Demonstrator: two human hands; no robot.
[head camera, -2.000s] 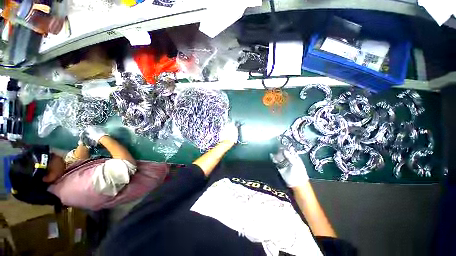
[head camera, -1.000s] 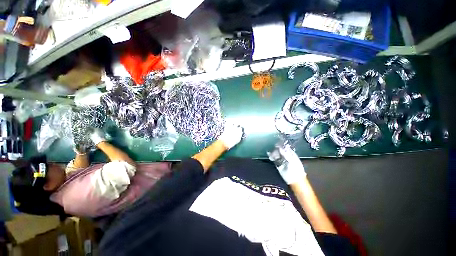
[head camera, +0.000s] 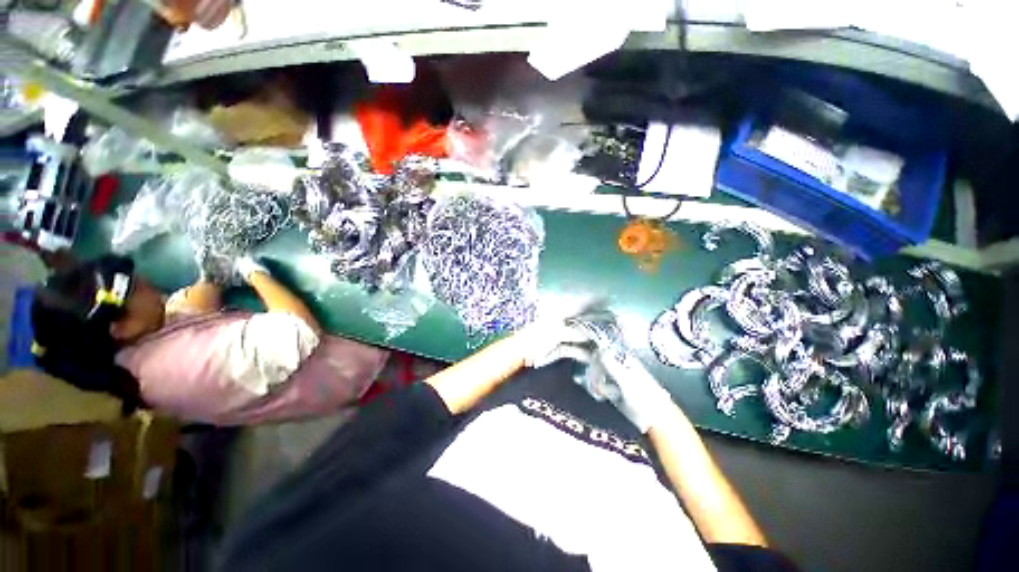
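Note:
My left hand [head camera: 555, 339], in a white glove, is at the bench's front edge, its fingers against a small blurred fan of silvery wire leads [head camera: 601, 326]. My right hand [head camera: 621, 383], also white-gloved, is just right of it and is closed around the lower part of the same leads. The hands meet or nearly meet. The loose wire pile [head camera: 483, 263], round and tangled, lies left of my hands. Curved wire bundles [head camera: 782, 318] lie heaped to the right. Finger detail is blurred.
A darker wire heap [head camera: 363, 223] and a greyish heap [head camera: 240, 215] lie further left, where a gloved coworker [head camera: 224, 346] sits. An orange tangle [head camera: 643, 239] lies near the back edge. Behind are a blue bin [head camera: 832, 201], a paper sheet [head camera: 678, 160] and a shelf.
My left hand has moved right, away from the loose pile, to my right hand. My right hand has shifted slightly left. The camera view has also shifted and tilted.

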